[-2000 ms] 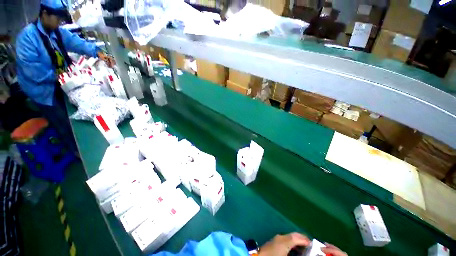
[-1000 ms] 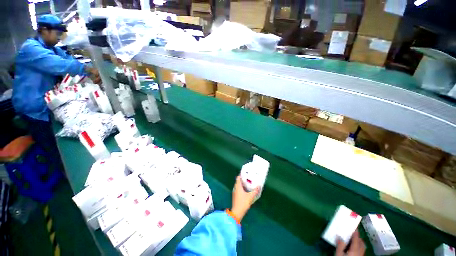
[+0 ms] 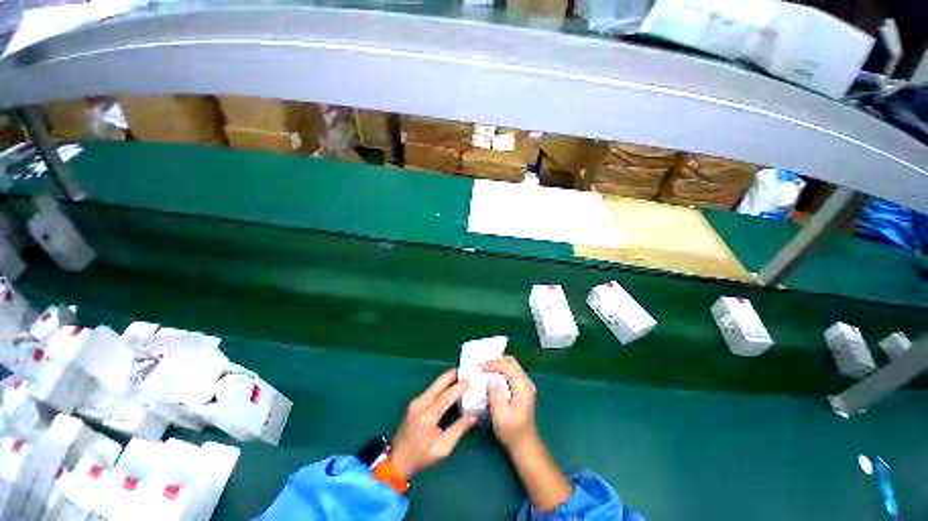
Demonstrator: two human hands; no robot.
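A white open carton [image 3: 480,358] stands over the green bench in the middle, its top flap raised. My left hand [image 3: 432,419] holds its left side, with an orange band on the wrist. My right hand [image 3: 512,397] is on its right side, fingers at the opening and covering part of it. What lies inside the carton is hidden. Closed white cartons [image 3: 553,316] lie spaced along the belt to the right. Many white cartons [image 3: 249,404] are grouped on the bench at the left.
A grey-edged shelf [image 3: 407,63] crosses above, with a post [image 3: 809,239] at the right. Cream and tan sheets [image 3: 544,214] lie on the far ledge. Brown cartons [image 3: 168,120] are stacked behind. Small blue and white pieces [image 3: 883,483] lie at the bench's right.
The view has swung right. My left hand has brought the open carton from the belt in front of me. My right hand has let go of the closed carton, now on the belt, and joined it.
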